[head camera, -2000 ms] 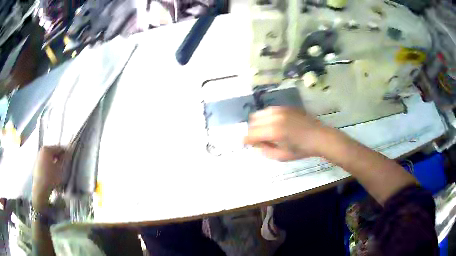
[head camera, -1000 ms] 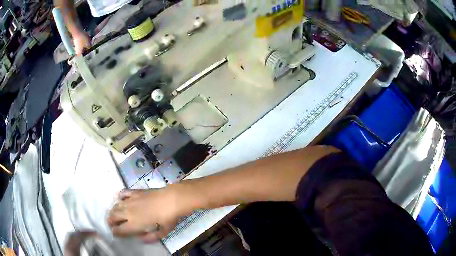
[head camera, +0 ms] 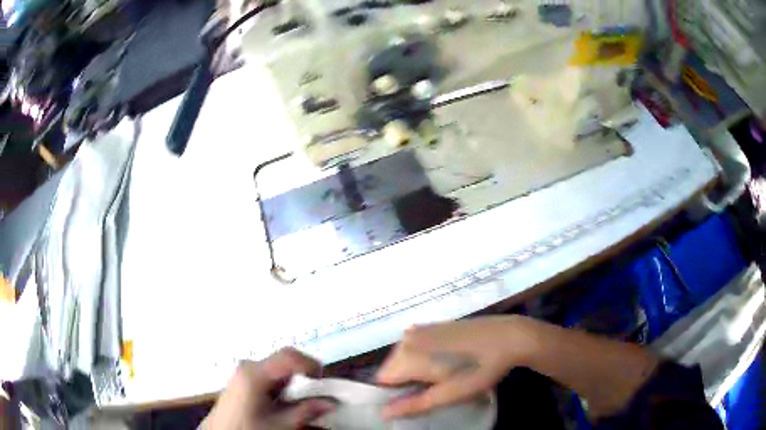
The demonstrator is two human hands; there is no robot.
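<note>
A pale cloth workpiece is bunched between my two hands, just below the front edge of the table. My left hand grips its left end between thumb and fingers. My right hand holds its right part, fingers over the cloth. Both hands are a little blurred, and the cloth's lower part is cut off by the picture's edge. The cream sewing machine stands beyond the hands. No cloth shows on its silver needle plate, under the presser foot.
Long grey-beige cut panels are stacked at the table's left. A dark-blue paddle shape lies behind them. The wood-edged white table carries a printed ruler along its front. A blue crate with pale cloth is at the right.
My right hand has drawn back from beside the needle plate to the table's front edge. My left hand, blurred before, now shows clearly gripping the cloth. The camera view has turned.
</note>
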